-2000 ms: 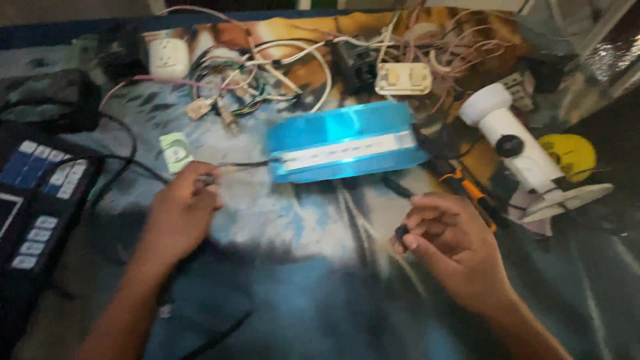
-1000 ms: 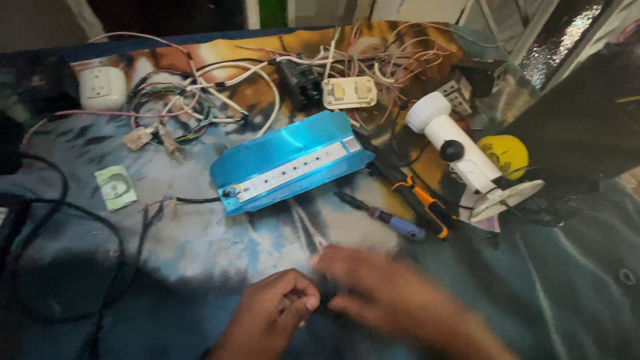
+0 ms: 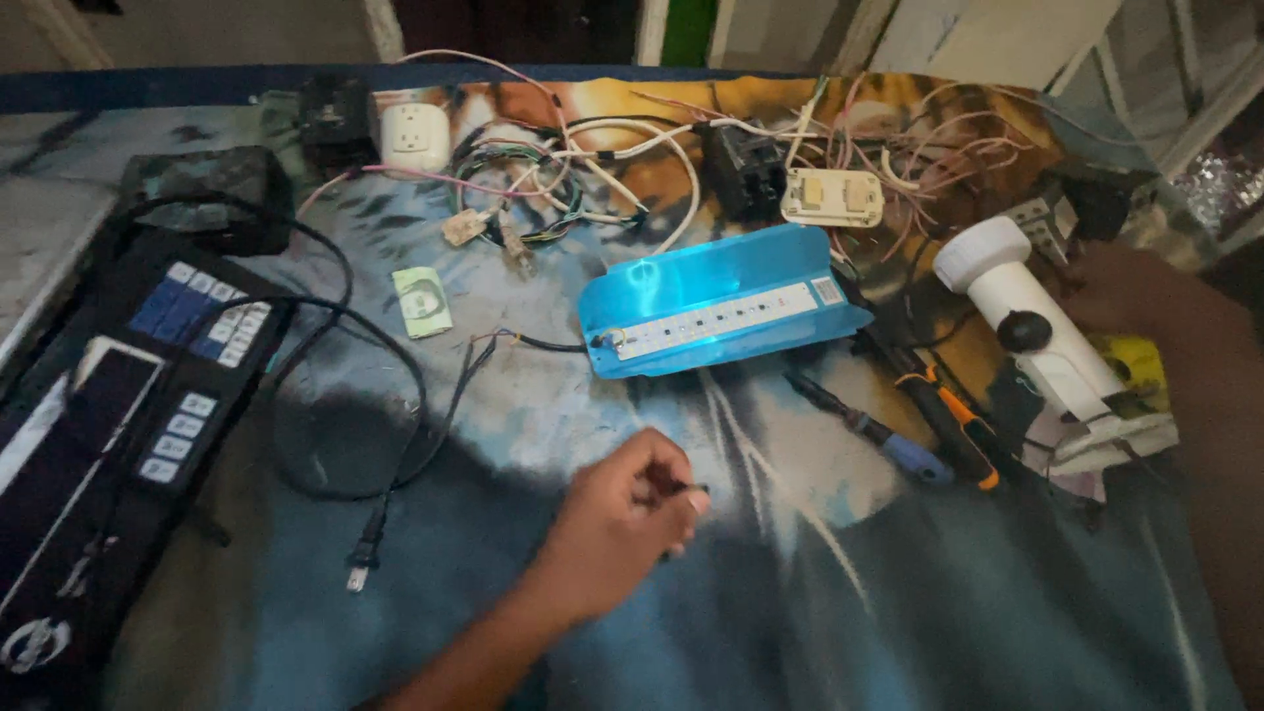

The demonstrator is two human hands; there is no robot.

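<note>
My left hand (image 3: 627, 513) is closed on a small black item, mostly hidden in the fingers, in front of the blue metal lamp housing (image 3: 731, 247). An LED strip board (image 3: 716, 321) runs along that housing. From its left end a short black lead joins a black power cord (image 3: 425, 434) with a two-prong plug (image 3: 360, 563). My right hand (image 3: 1136, 286), dark and blurred, reaches to the far right beside the white cylindrical device (image 3: 1037, 316); its fingers and anything in them are unclear.
Blue-handled screwdriver (image 3: 913, 454) and orange-handled pliers (image 3: 963, 415) lie right of the housing. Behind are bundled wires (image 3: 533, 188), a white outlet (image 3: 415, 138), a black breaker (image 3: 741, 168) and a white switch plate (image 3: 831, 197). A black keypad device (image 3: 128, 395) stands left, near a green paper (image 3: 423, 301).
My hands were close together in front of the housing a second ago. Now the right hand has moved away to the far right, and the left remains in front with the small black item.
</note>
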